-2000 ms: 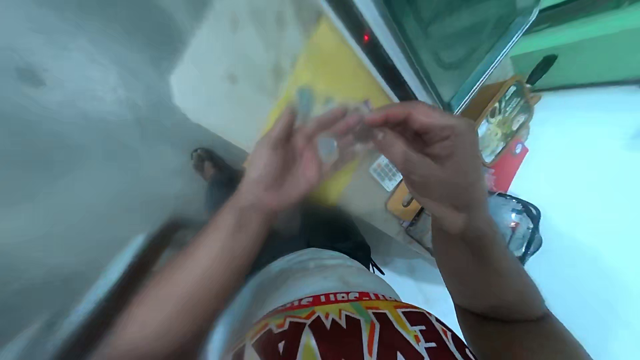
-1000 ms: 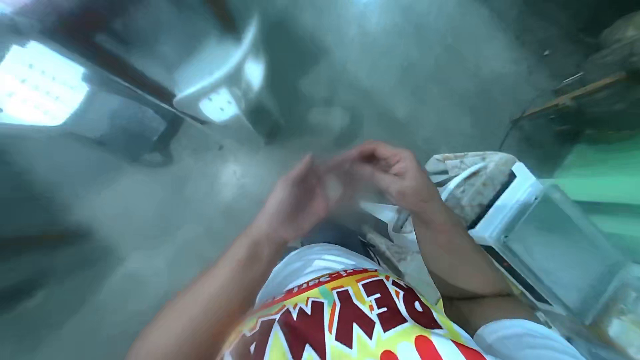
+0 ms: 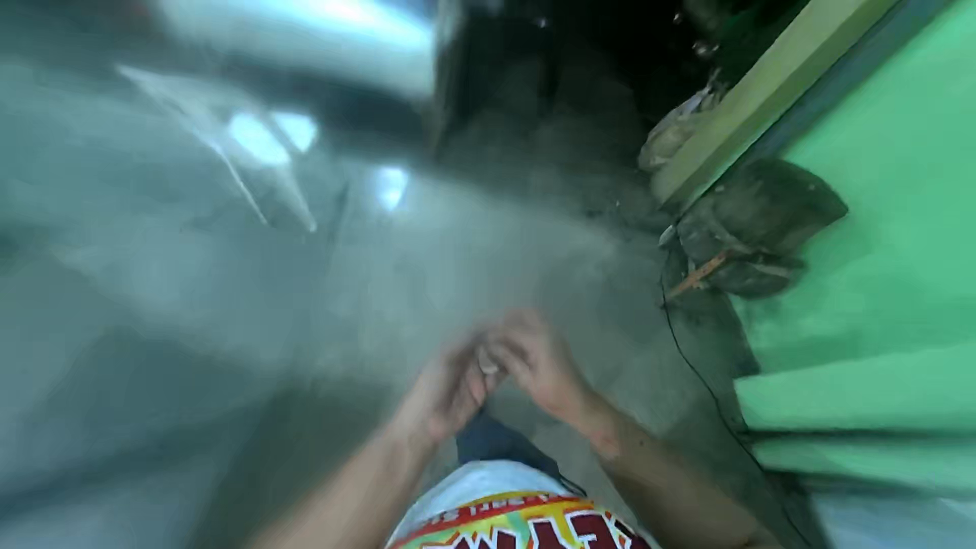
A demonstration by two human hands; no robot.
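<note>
Both hands meet low in the middle of the head view, in front of the printed shirt (image 3: 518,526). A small pale roundish object (image 3: 486,360), too blurred to name, lies between them. My left hand (image 3: 450,385) is cupped around its left side, palm partly turned up. My right hand (image 3: 534,358) reaches over from the right, its curled fingers and thumb at the object. Motion blur hides the fingertips and which hand bears the object.
Grey concrete floor (image 3: 427,259) lies below. To the right stand a green wall (image 3: 877,290) and dark sacks or bundles (image 3: 762,221) with a piece of wood (image 3: 701,276). A thin black cable (image 3: 698,374) runs along the floor. A blurred white chair-like thing (image 3: 221,114) is at upper left.
The view has swung far, from a table edge with a glass case and yellow sheet, past a glass-sided case, to open floor beside a green wall. The hands have stayed together.
</note>
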